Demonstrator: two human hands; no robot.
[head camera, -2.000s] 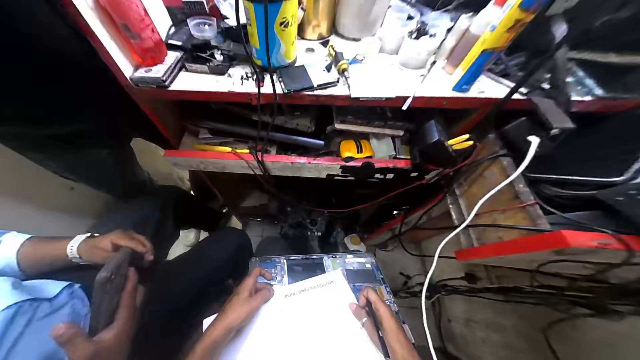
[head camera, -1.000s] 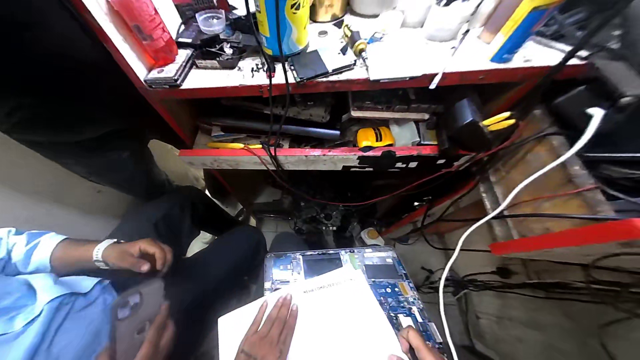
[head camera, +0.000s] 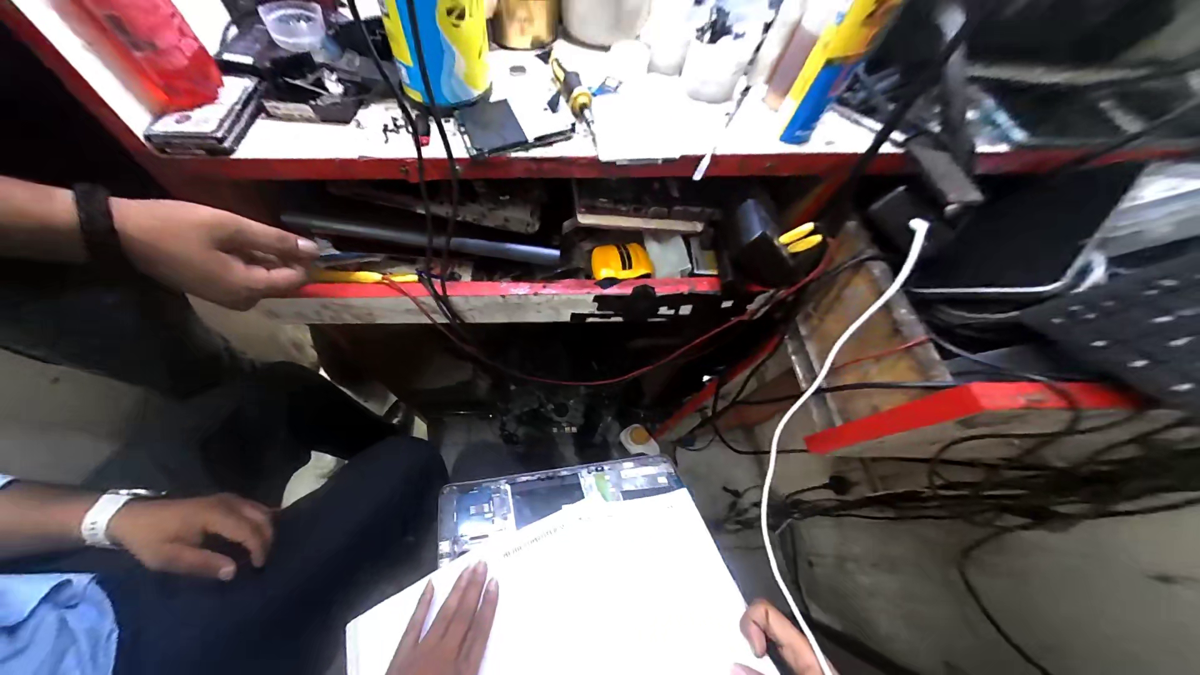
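Note:
White paper sheets bearing writing lie over an opened laptop, whose inner boards show along its far edge. My left hand rests flat on the paper, fingers slightly spread. At the lower right, my right hand curls around a dark, thin object beside the paper's edge; what the object is, I cannot tell. A white cable hangs down past my right hand.
The red-edged bench holds a screwdriver, a spray can and small parts. A drawer below holds a yellow tape measure. Another person's hand lies at left; a further person's hand reaches in above.
A hand with a dark wristband has come in from the left near the drawer. The phone that the seated person held is out of view. My left hand has moved from the paper's edge onto its top.

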